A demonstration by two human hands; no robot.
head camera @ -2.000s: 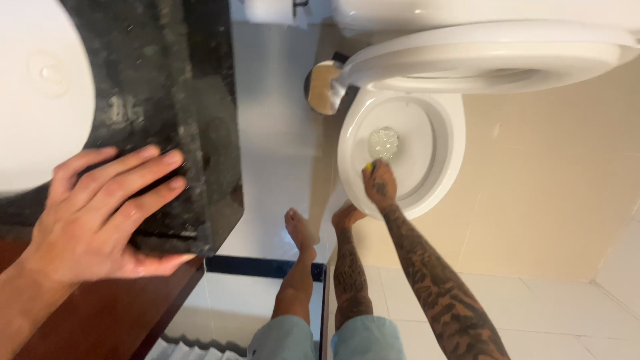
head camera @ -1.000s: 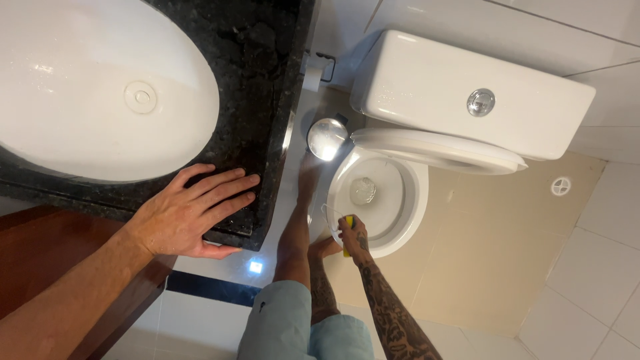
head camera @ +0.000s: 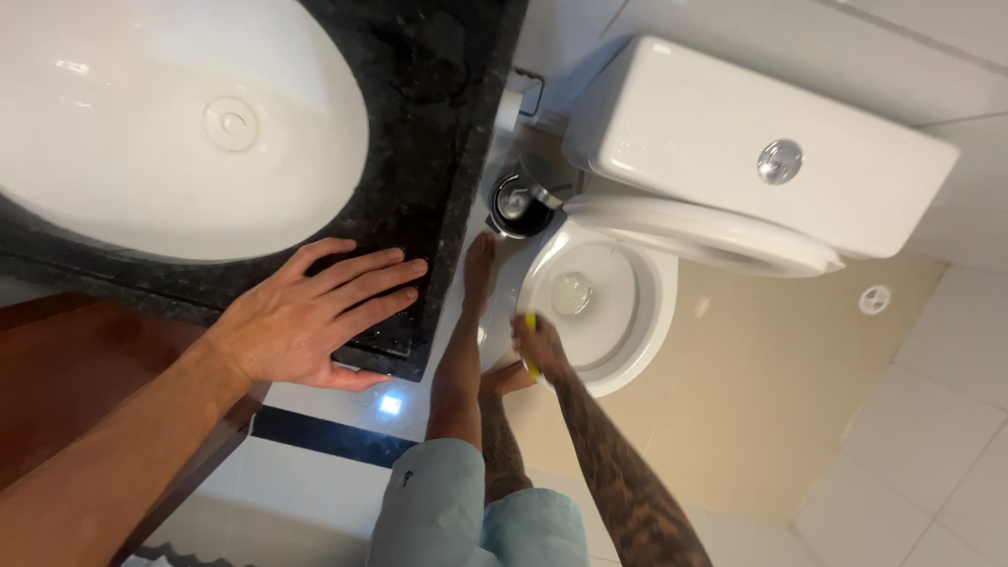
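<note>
My left hand point(head camera: 315, 315) rests with spread fingers on the corner of the black stone countertop point(head camera: 425, 118), its thumb over the front edge, beside the white oval sink point(head camera: 173, 173). Over the near left rim of the white toilet bowl point(head camera: 650, 315) is my right hand point(head camera: 541, 346), closed around a small yellow and dark object point(head camera: 532, 321), perhaps a sponge; the fingers hide much of it. Water stands at the bottom of the bowl. The toilet seat and lid point(head camera: 701, 236) are raised against the cistern.
A small round bin point(head camera: 518, 206) stands with its lid up between counter and toilet. Behind it hangs a toilet roll point(head camera: 508, 110). The cistern point(head camera: 756, 142) has a chrome flush button point(head camera: 780, 162). A floor drain point(head camera: 874, 299) lies to the right. My bare feet are beside the bowl.
The bin's lid was down a second ago and is now up, with one foot beside the bin. My right hand stays by the bowl rim. The view has swung since two seconds ago.
</note>
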